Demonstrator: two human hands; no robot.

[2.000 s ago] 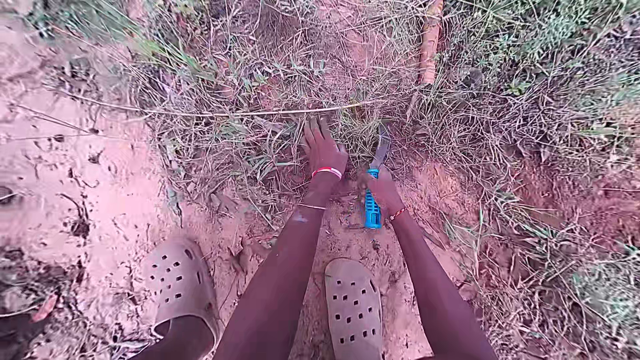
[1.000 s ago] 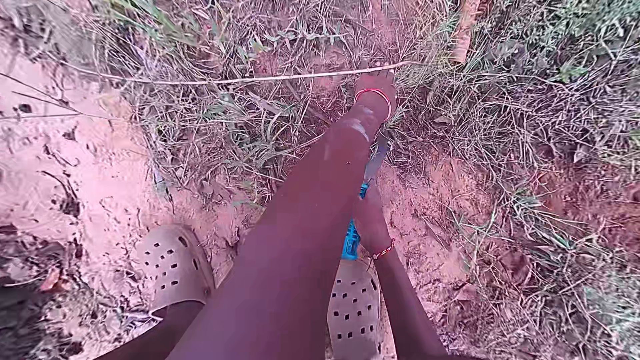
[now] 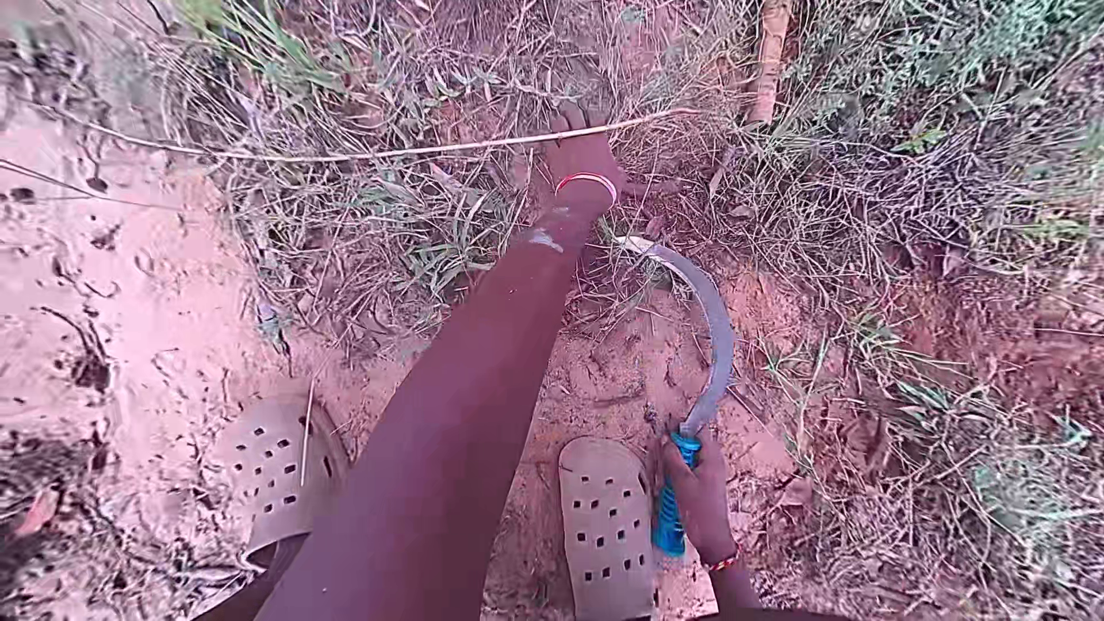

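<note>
A sickle with a curved metal blade (image 3: 718, 319) and a blue handle (image 3: 669, 517) lies along the right side of the view. My right hand (image 3: 703, 492) is closed round its handle, low in the view beside the right clog. The blade arcs up and left, its tip near my left wrist. My left hand (image 3: 582, 159) reaches far forward into the dry grass (image 3: 483, 216), under or beside a long thin stalk (image 3: 414, 152). Its fingertips are partly hidden in grass, so whether it grips anything does not show.
Two perforated clogs, the left (image 3: 280, 466) and the right (image 3: 606, 526), stand on reddish bare soil (image 3: 164, 328). A brown stick (image 3: 770, 60) lies at the top right. Low green plants (image 3: 1018, 60) and matted grass cover the right side.
My right hand has drawn the sickle back toward my feet, and its whole blade now shows. Since two seconds ago my left hand has moved forward and to the right.
</note>
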